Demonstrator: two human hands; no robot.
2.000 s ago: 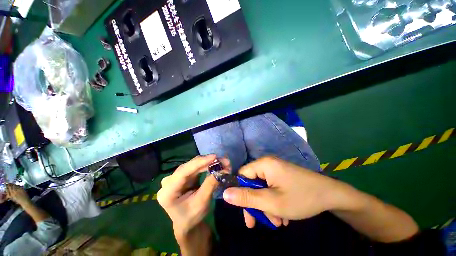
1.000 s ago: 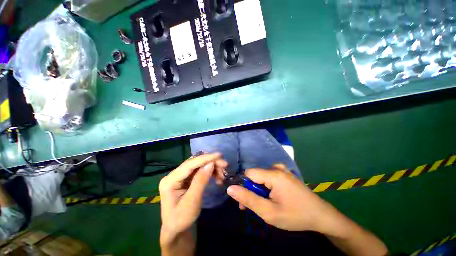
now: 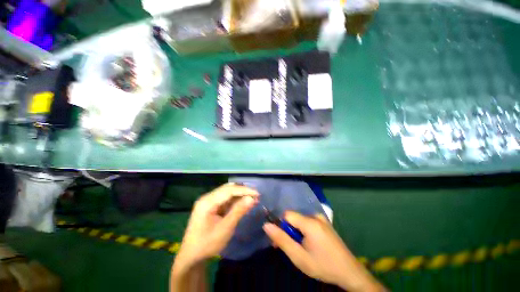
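Note:
My left hand (image 3: 214,222) is above the lap with thumb and fingertips pinched together. A small dark housing is barely visible between them, mostly hidden and blurred. My right hand (image 3: 311,245) is closed around the blue-handled side cutters (image 3: 291,228). Their dark jaws point up and left towards the left fingertips, with a small gap between. The two black fixtures (image 3: 273,121) stand side by side on the green bench (image 3: 353,154). Several loose dark housings (image 3: 182,102) lie to their left, and a small white strip (image 3: 195,134) lies near their left front corner.
A clear plastic bag (image 3: 122,108) with dark parts lies on the left, beside a black box with a yellow label (image 3: 41,102). Open cardboard boxes (image 3: 262,34) stand behind the fixtures. A clear blister tray (image 3: 450,137) covers the right side. The bench edge runs above my hands.
The view has lifted and levelled, bringing the boxes at the back into view. The cutters' jaws have come away from my left fingertips. Both hands still hold their things above the lap.

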